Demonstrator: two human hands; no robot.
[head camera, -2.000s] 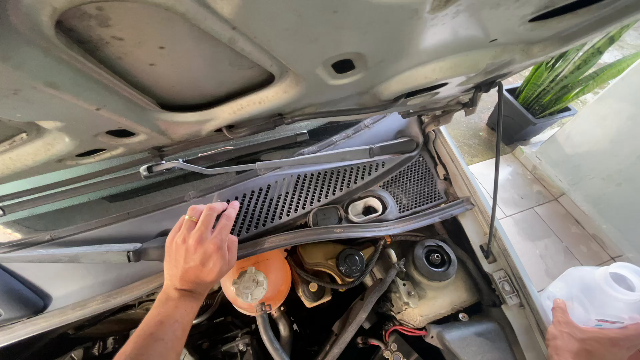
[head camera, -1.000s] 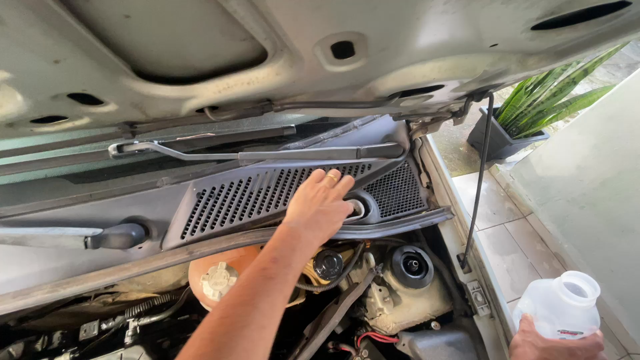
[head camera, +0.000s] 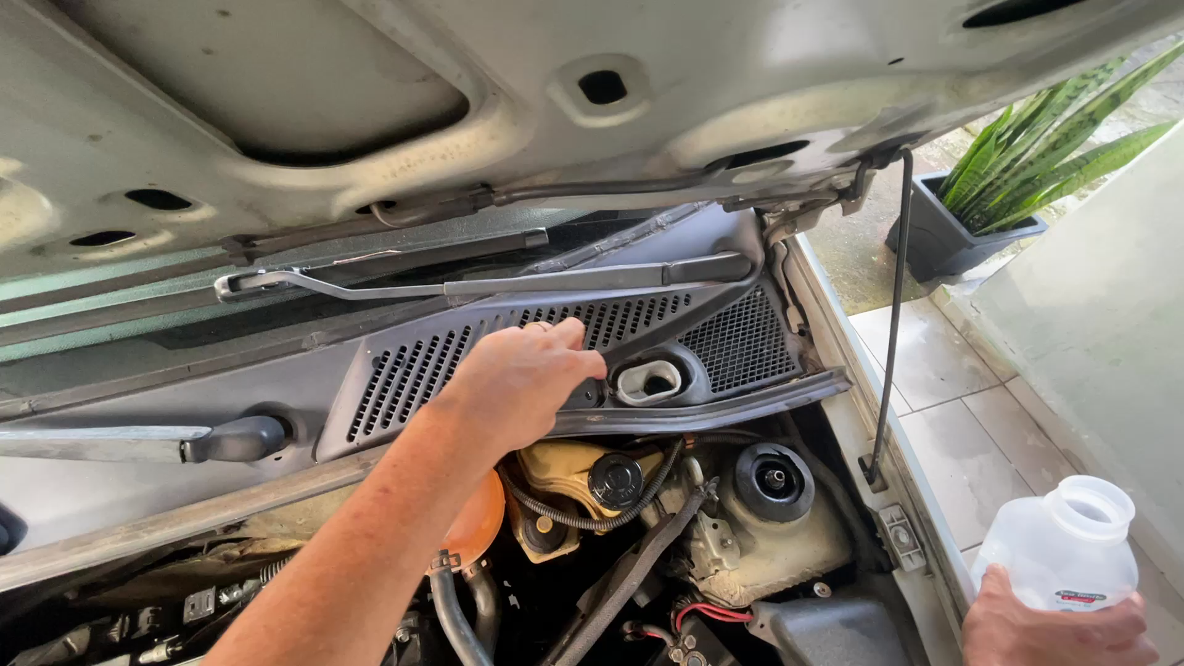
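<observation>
My left hand (head camera: 523, 379) reaches over the slotted plastic cowl grille (head camera: 407, 379), fingers bent. Its fingertips are beside the pale oval filler neck (head camera: 649, 383), which is uncovered. A dark part, perhaps the flip cap (head camera: 585, 396), shows partly under the hand; whether the fingers grip it cannot be told. At the lower right, my right hand (head camera: 1059, 620) holds a translucent white plastic jug (head camera: 1054, 546) around its lower body. The jug's wide mouth has no cap on it and faces up; its liquid level cannot be made out.
The raised hood (head camera: 370, 102) spans the top, beside a thin prop rod (head camera: 893, 314). Wiper arms (head camera: 555, 280) cross the cowl. Below lie an orange coolant tank (head camera: 476, 523), a black reservoir cap (head camera: 615, 480) and a strut mount (head camera: 774, 481). A potted snake plant (head camera: 971, 227) stands upper right.
My left hand has moved right along the cowl grille, from its left part to beside the filler neck. The jug stays in my right hand.
</observation>
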